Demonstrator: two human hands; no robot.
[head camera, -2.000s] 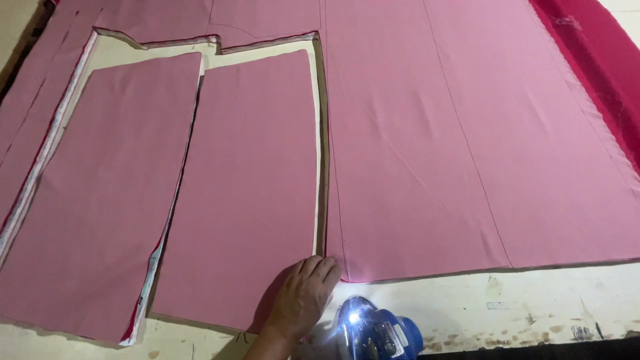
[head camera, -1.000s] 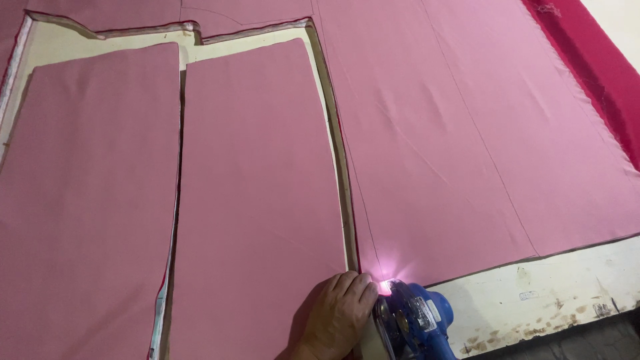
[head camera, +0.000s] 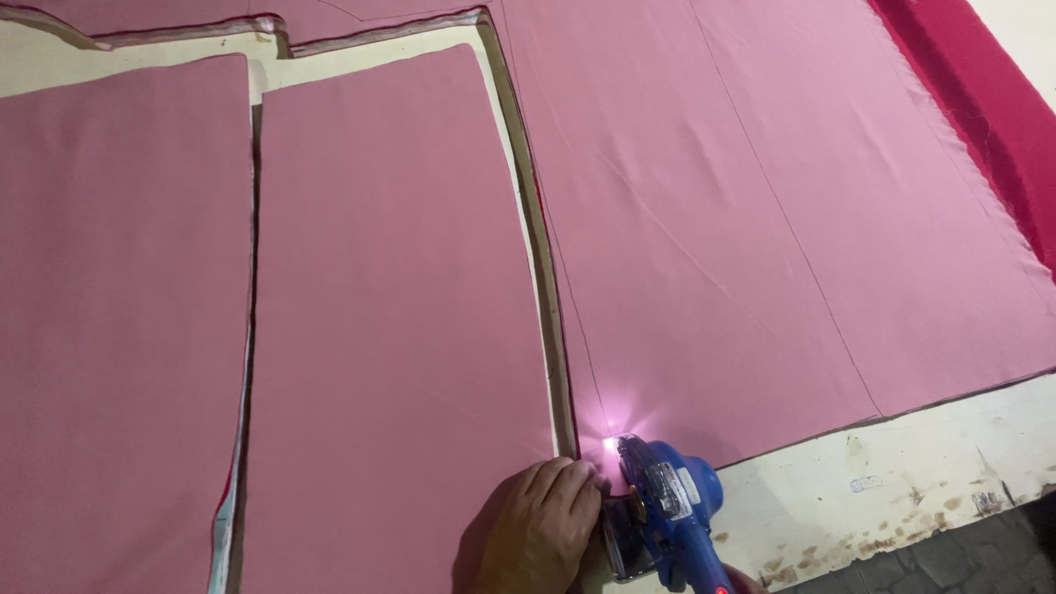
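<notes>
My left hand (head camera: 549, 516) lies at the near edge of the stacked pink fabric (head camera: 660, 247), fingers bent and pressed down beside the gap along a cut piece (head camera: 396, 289). Just right of it stands a blue handheld electric rotary cloth cutter (head camera: 676, 495), its lamp lit and its front at the fabric edge, close to a drawn line. Only a bit of my right hand (head camera: 742, 582) shows, behind the cutter's handle at the bottom edge, closed on that handle. A second cut stack (head camera: 124, 289) lies to the left.
The pale table (head camera: 874, 487) has brown stains along its near edge, with dark paving below at the lower right. Darker crimson cloth (head camera: 973, 124) borders the pink layers at the upper right. Thin drawn lines run down the uncut fabric.
The cutter has moved from beside the near edge of the fabric to the start of the drawn line, its foot now at the cloth. My left hand stays beside it. The view has shifted.
</notes>
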